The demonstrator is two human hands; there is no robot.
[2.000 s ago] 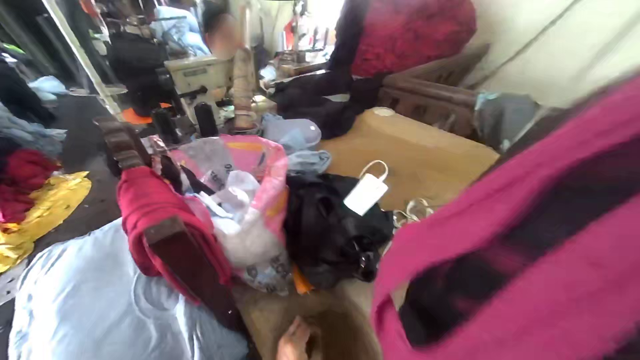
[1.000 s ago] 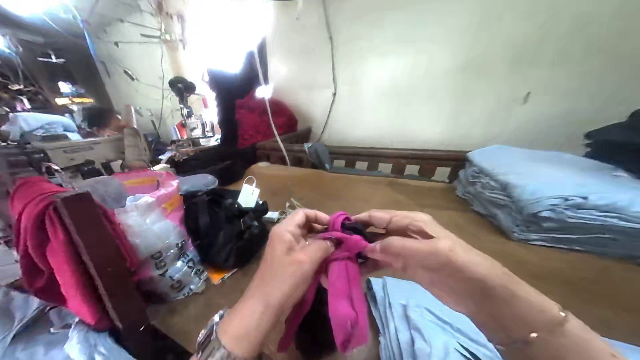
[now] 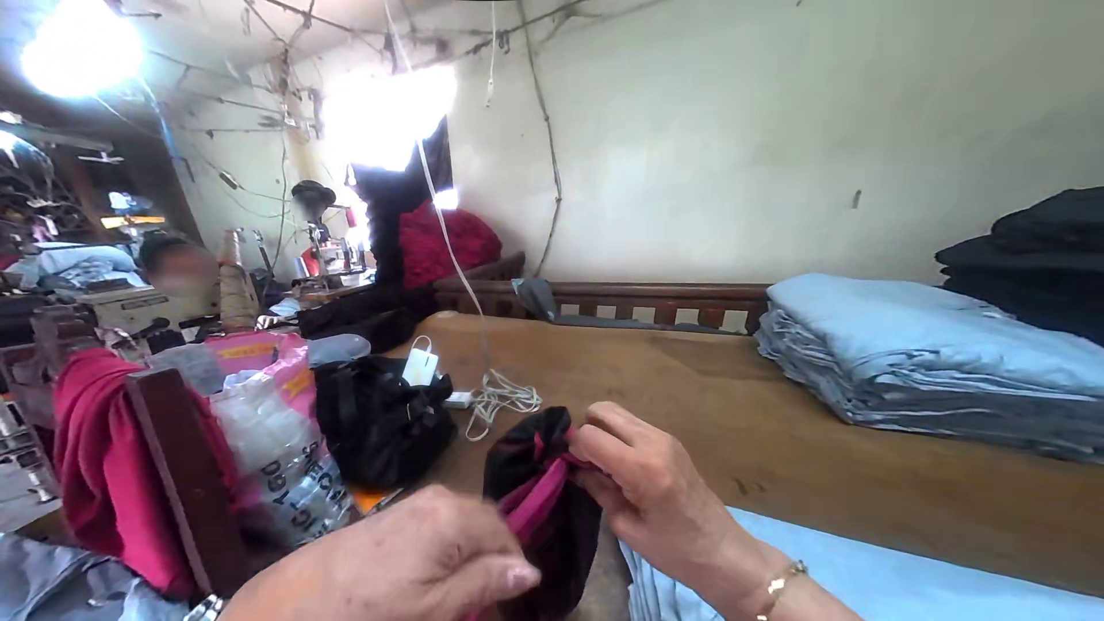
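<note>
A bundle of black cloth with a magenta strip (image 3: 539, 509) hangs upright between my two hands at the front of the brown table. My right hand (image 3: 642, 487) pinches the magenta strip near the top of the bundle with thumb and fingers. To the left of the bundle, my left hand (image 3: 431, 552) is blurred and lies against its lower part; its thumb shows, its fingers are curled, and what it grips is hidden. Light blue folded cloth (image 3: 776, 569) lies beneath and right of my right hand.
A tall stack of light blue cloth (image 3: 914, 345) sits right, before black cloth (image 3: 1026, 267). A black bag (image 3: 379, 423), white charger (image 3: 420, 366), coiled white cable (image 3: 504, 397) and plastic bags (image 3: 276, 448) stand left, beside a wooden post (image 3: 185, 483) draped with red cloth. A person sits behind.
One second ago both hands held the magenta strip close together; now they are farther apart, and more black cloth shows. The view has swung right since two seconds ago.
</note>
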